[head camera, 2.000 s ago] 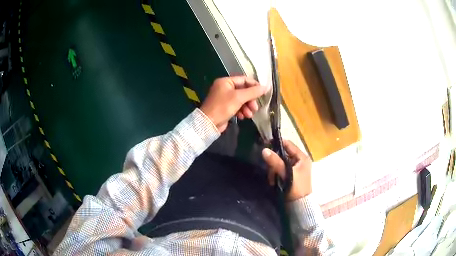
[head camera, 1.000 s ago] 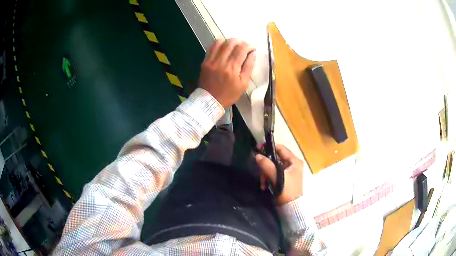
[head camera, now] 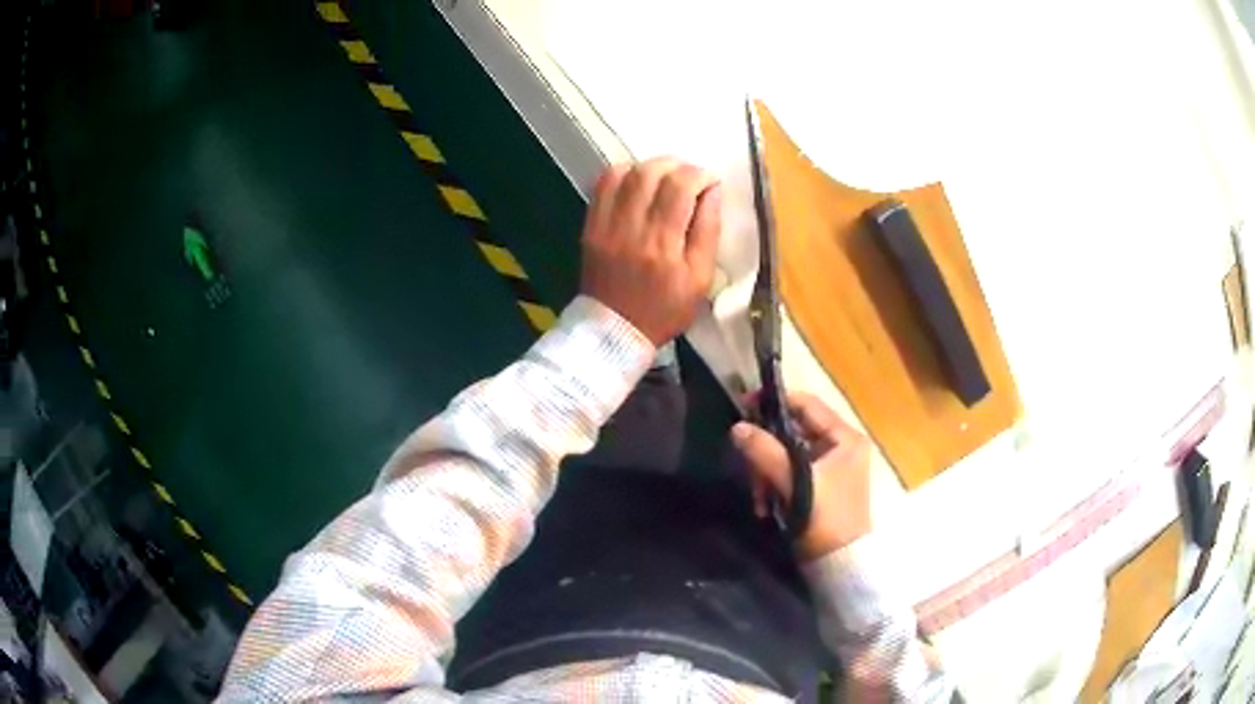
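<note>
My right hand [head camera: 829, 475] grips the black handles of the shears [head camera: 767, 275]. Their long dark blades lie along the left edge of the tan pattern piece [head camera: 860, 296] and look nearly closed; the tip is at its upper pointed corner. My left hand [head camera: 650, 245] lies at the table edge, left of the blades, on the white fabric [head camera: 735, 227]. Its fingers are curled down, and whether they pinch the fabric is hidden. A black bar weight [head camera: 932, 303] rests on the pattern.
A pink-red gridded ruler [head camera: 1046, 545] lies to the right. Beyond it are a second black weight [head camera: 1199, 501], another tan pattern [head camera: 1137, 605] and limp white pieces [head camera: 1195, 644]. The metal-trimmed table edge [head camera: 537, 103] borders the green floor.
My left hand has gone from raised, pinching fingers beside the blades to lying at the table edge. In the last second the whole view has shifted slightly; the shears stay along the pattern edge.
</note>
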